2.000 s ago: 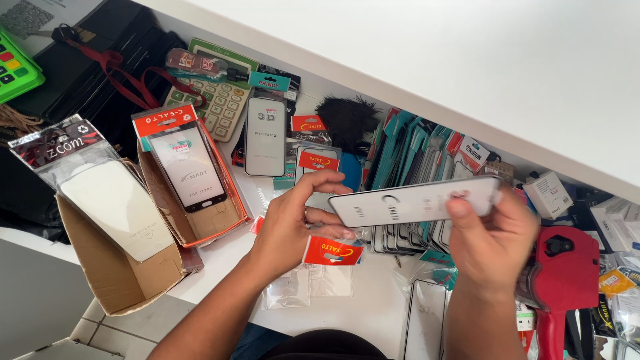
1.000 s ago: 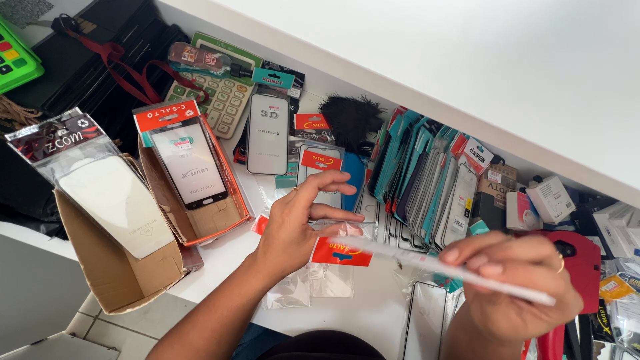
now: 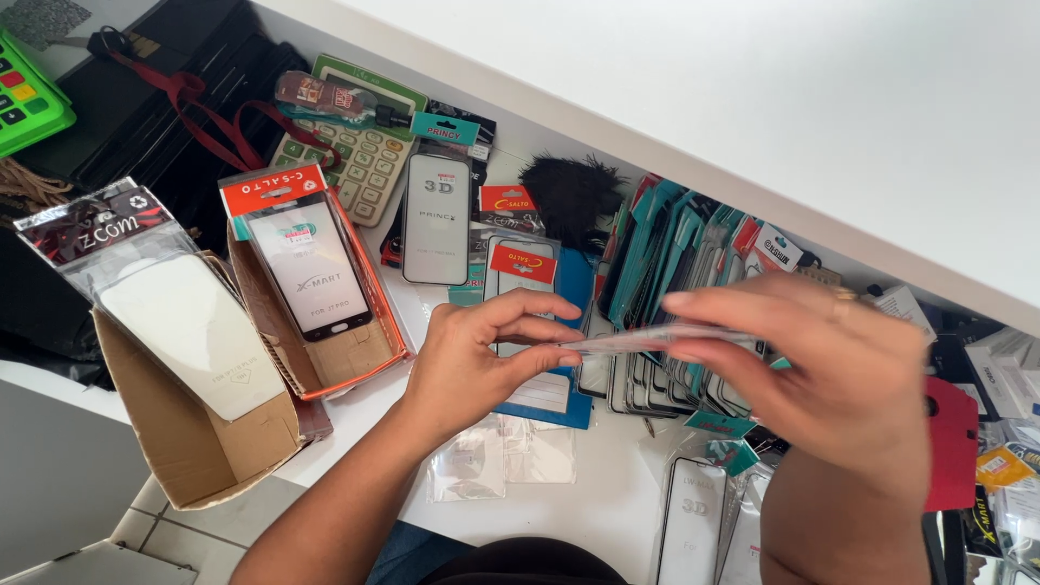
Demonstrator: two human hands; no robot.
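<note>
Between my two hands is a thin clear plastic packet [image 3: 626, 340], seen nearly edge-on and blurred. My left hand [image 3: 496, 349] pinches its left end between thumb and fingers. My right hand [image 3: 780, 349], blurred, grips its right end; whether a screen protector is inside cannot be told. Below and behind them lie a blue card [image 3: 577, 406] and a packaged screen protector with a red header [image 3: 524, 264]. A row of packaged screen protectors [image 3: 682, 244] stands behind my right hand. Clear empty-looking bags [image 3: 467, 463] lie near my left forearm.
Two cardboard boxes, one plain [image 3: 268, 455] and one orange-edged [image 3: 398, 349], hold packaged protectors at the left. Behind them are a calculator [image 3: 366, 175] and a bottle [image 3: 325, 97]. A white ledge [image 3: 731, 146] overhangs the back. A red tape dispenser [image 3: 951, 447] stands at the right.
The white-faced screen protector held in my right hand earlier no longer shows plainly. Both hands now hold a thin clear packet. The red-headed packet by my left hand is no longer seen as before.
</note>
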